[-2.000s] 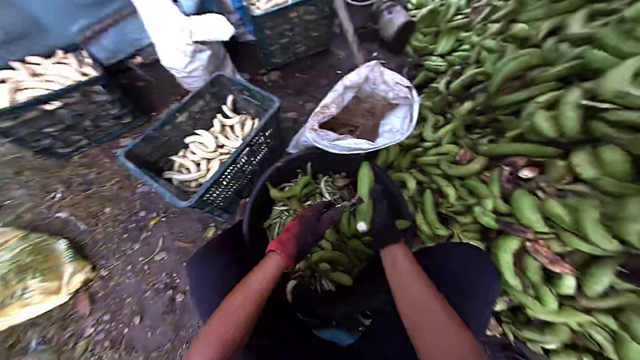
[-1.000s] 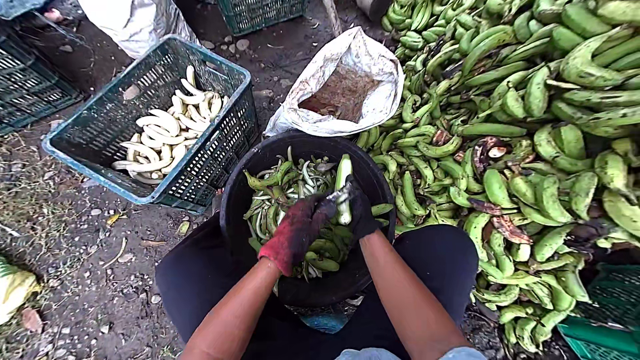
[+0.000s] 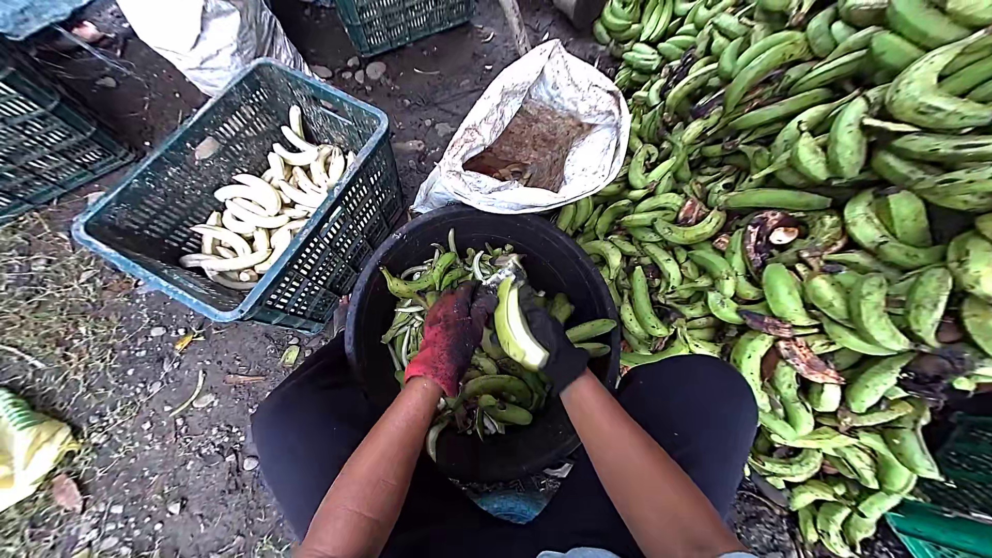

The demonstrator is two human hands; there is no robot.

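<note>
A partly peeled green plantain (image 3: pixel 518 329) is gripped in my right hand (image 3: pixel 549 341), which wears a dark glove, above a round black tub (image 3: pixel 364 310). My left hand (image 3: pixel 449 337), in a red and black glove, is at the plantain's upper left side with fingers curled; whether it holds a tool is hidden. Green peels (image 3: pixel 403 318) and unpeeled green plantains (image 3: pixel 500 387) lie in the tub below both hands.
A plastic crate (image 3: pixel 232 306) with peeled plantains (image 3: pixel 256 209) stands at the left. An open white sack (image 3: pixel 612 147) touches the tub's far side. A large heap of green plantains (image 3: pixel 775 201) fills the right. More crates (image 3: pixel 403 23) stand beyond.
The plantain in my right hand, upright in the earlier frames, now tilts with its lower end to the right and shows more pale flesh. The view has shifted.
</note>
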